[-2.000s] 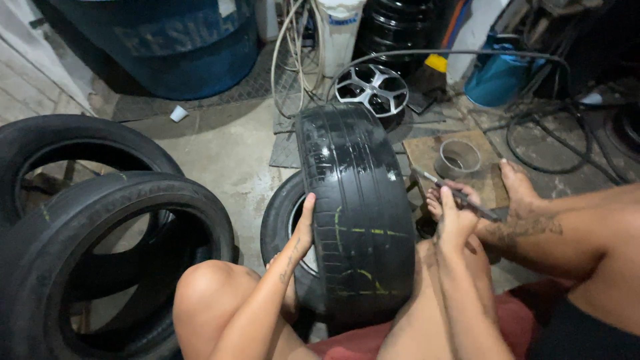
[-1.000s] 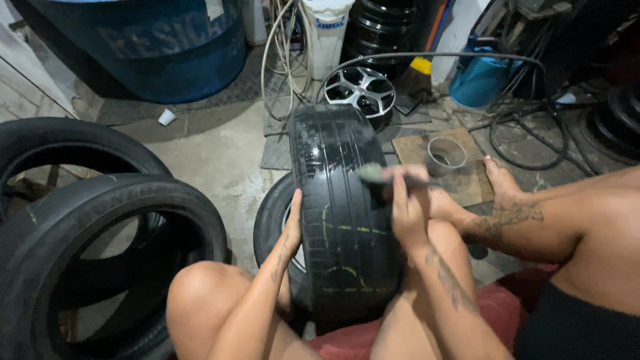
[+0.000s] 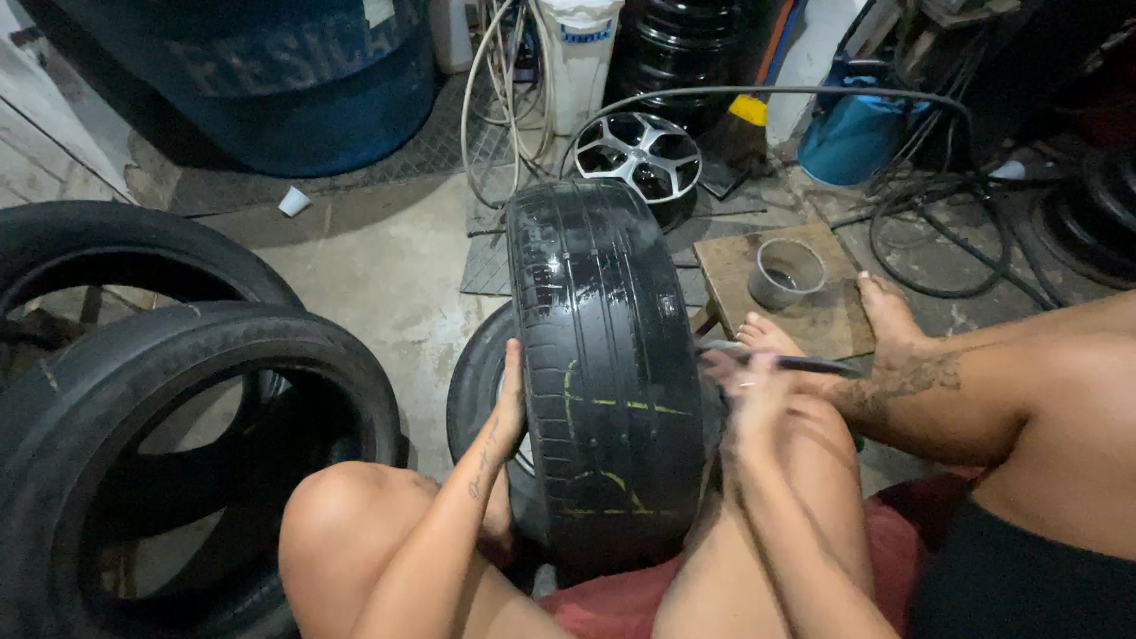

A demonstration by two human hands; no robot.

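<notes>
Between my knees a black tire (image 3: 608,355) stands upright, its upper tread wet and shiny, with yellow marks lower down. My left hand (image 3: 512,390) rests flat against the tire's left side. Blurred by motion, my right hand (image 3: 750,377) is at the tire's right edge, shut on a brush (image 3: 812,364) with a dark handle; its head is mostly hidden or blurred. A clear plastic tub (image 3: 788,273) with dark liquid stands on a small wooden stool (image 3: 737,253) beyond that hand.
Two loose tires (image 3: 200,333) lie at the left. Behind the tire are an alloy wheel (image 3: 637,158), a white bucket (image 3: 579,71) and hoses (image 3: 941,240). A blue barrel (image 3: 302,98) stands at the back left. Another person's leg (image 3: 994,373) extends from the right.
My right hand with the brush moved from beside the stool onto the tread, and is now at the tire's right edge. My left hand has stayed on the tire's left side.
</notes>
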